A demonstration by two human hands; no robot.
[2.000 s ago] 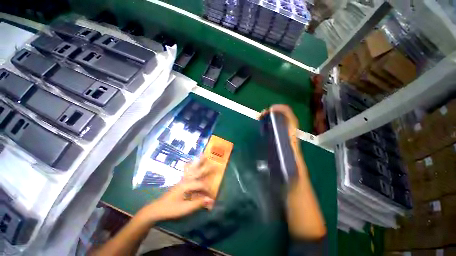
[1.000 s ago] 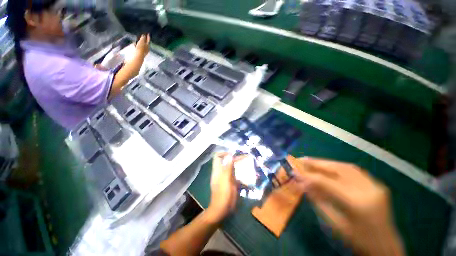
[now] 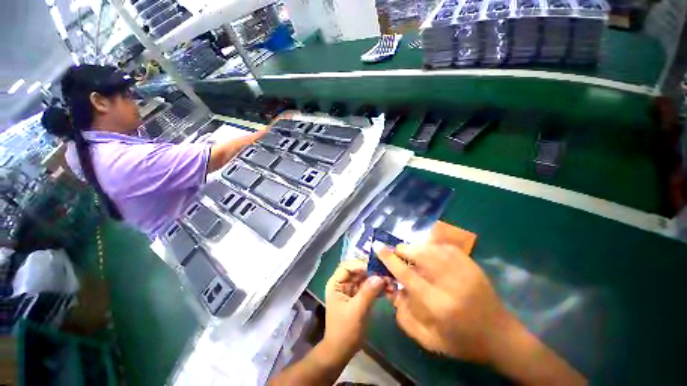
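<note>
My left hand [image 3: 348, 301] and my right hand [image 3: 444, 298] meet over the near end of the glossy die-cut adhesive sheet [image 3: 414, 200]. Between their fingertips is a small dark blue-black adhesive piece [image 3: 380, 256], pinched at its lower edge by my left thumb and fingers. My right fingers lie along its right side and cover part of it. The orange locating jig [image 3: 456, 237] lies on the green bench, mostly hidden under my right hand; only its far end shows.
A blister tray [image 3: 301, 226] of dark housings on white sheets stands at left. A person in a purple shirt [image 3: 151, 177] is beyond it. Clear film [image 3: 527, 290] lies on the bench at right. Housings [image 3: 550, 153] sit on the conveyor beyond the pale rail [image 3: 512, 185]; packed parts [image 3: 512, 38] are stacked above.
My right hand has moved from the orange jig towards my left hand, and the hands now meet at the small dark piece. The view has tilted up, showing more of the person and the line.
</note>
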